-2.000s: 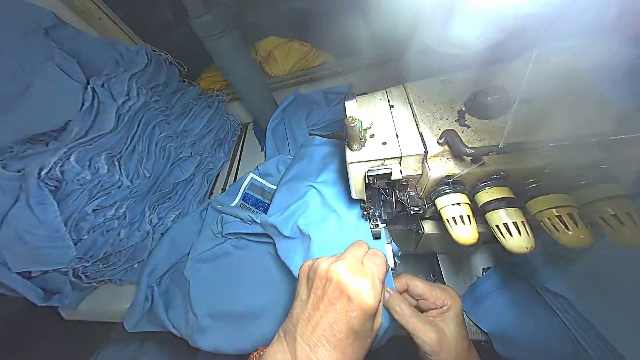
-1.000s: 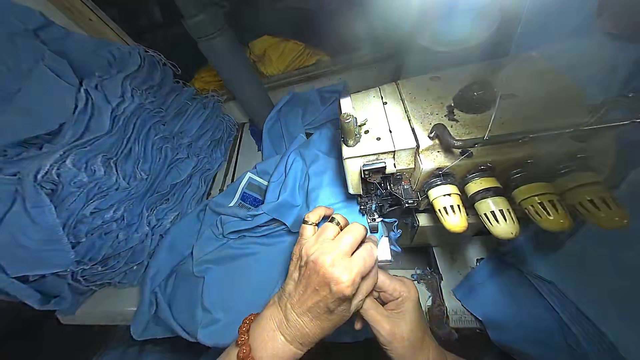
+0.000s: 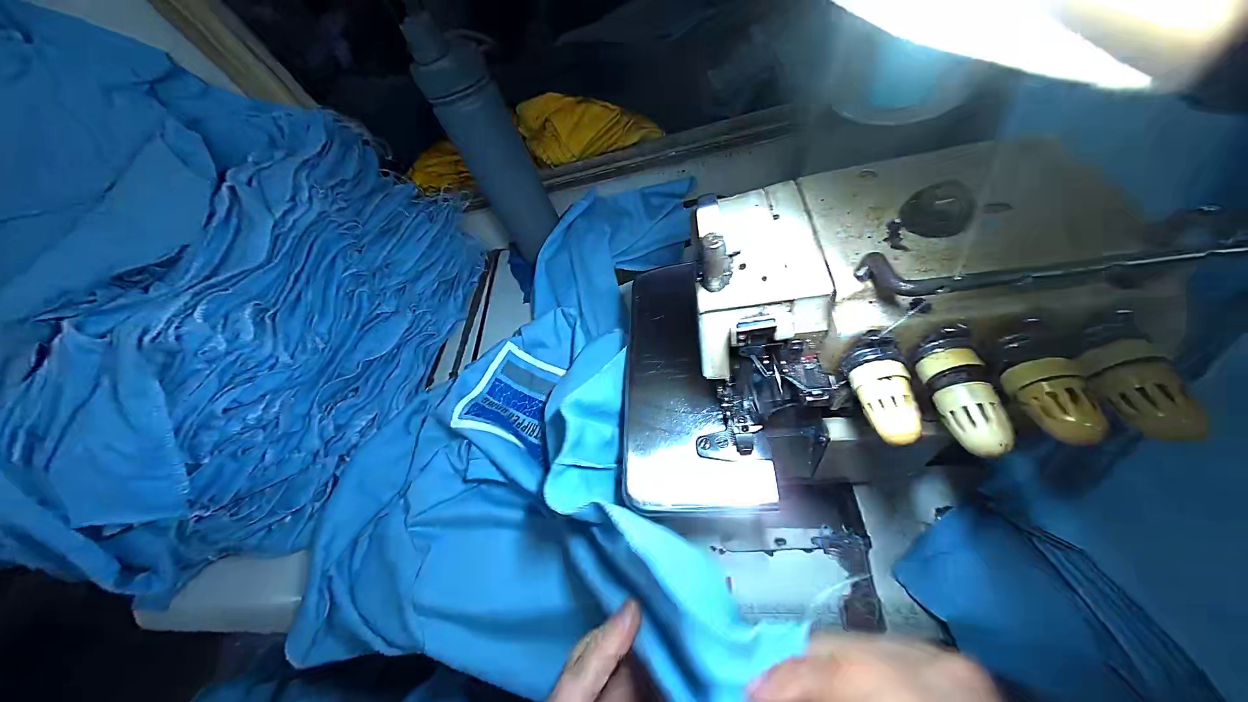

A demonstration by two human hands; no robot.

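A light blue fabric garment [image 3: 487, 565] with a printed patch [image 3: 507, 398] lies left of and in front of an overlock sewing machine [image 3: 760, 263]. At the bottom edge my left hand [image 3: 604, 658] grips the garment, its thumb on top and the rest hidden or cut off. My right hand [image 3: 873, 668], blurred, is at the garment's edge to the right, fingertips on the cloth. The machine's metal cloth plate [image 3: 682, 419] and its presser foot [image 3: 744, 439] show bare, with no cloth under the foot.
A large heap of blue cut cloth [image 3: 283, 322] fills the left side. A grey pipe [image 3: 487, 146] stands behind, with yellow cloth [image 3: 575, 127] beyond it. Yellowish tension knobs [image 3: 887, 400] jut from the machine's front. More blue cloth [image 3: 1043, 595] lies at the right.
Both hands have moved from beside the presser foot down to the bottom edge of the view. The garment is drawn off the cloth plate, which now shows.
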